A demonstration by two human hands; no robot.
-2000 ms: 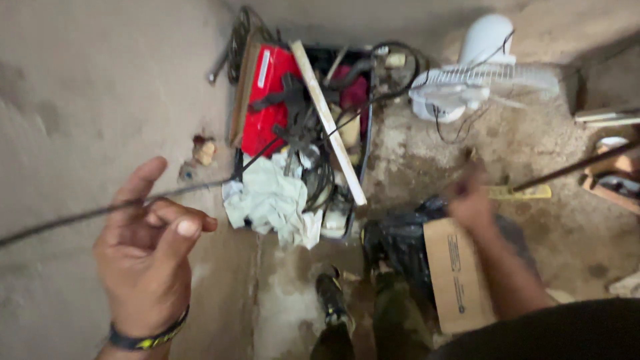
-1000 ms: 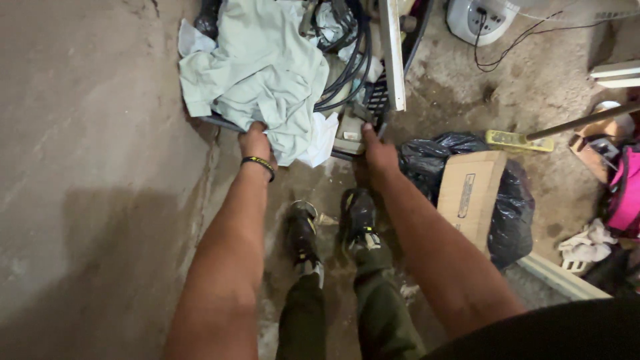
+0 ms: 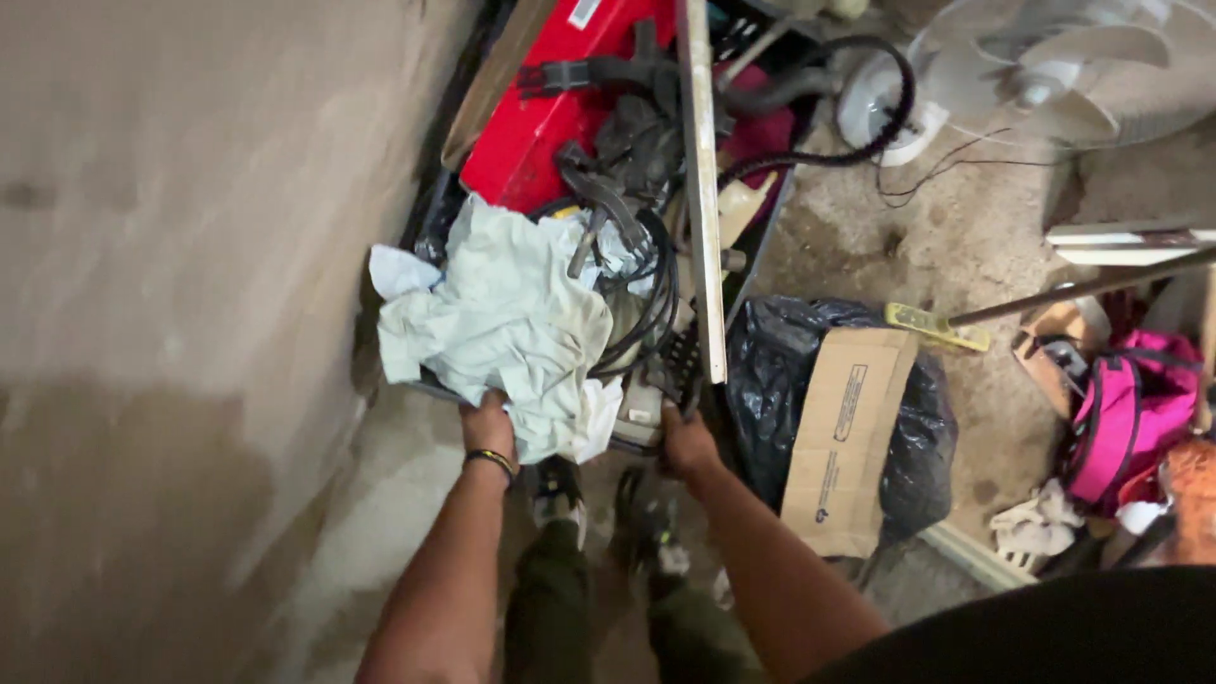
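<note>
With both hands I grip the near edge of a dark plastic crate [image 3: 752, 275]. My left hand [image 3: 488, 432] is at its left part, the fingers hidden under a pale green cloth [image 3: 513, 313]. Farther right, my right hand [image 3: 688, 439] holds the rim beside a white-painted strip [image 3: 701, 199] that lies lengthwise over the load. Inside are a red box [image 3: 541, 142], black straps with a buckle [image 3: 617, 85], coiled black cable [image 3: 660, 294] and a white paper or cloth piece [image 3: 598, 418].
A concrete wall [image 3: 190, 237] rises at left. Right of the crate lie a black plastic bag [image 3: 769, 380] under flattened cardboard [image 3: 845, 437], a yellow brush head [image 3: 936, 326] on a pole, a pink bag [image 3: 1130, 408] and a white fan [image 3: 1035, 90]. My shoes stand just below the crate.
Two seconds ago my hands were apart and away from the crate, the left one raised near a dark cable. One second ago both were at its near edge, where they remain.
</note>
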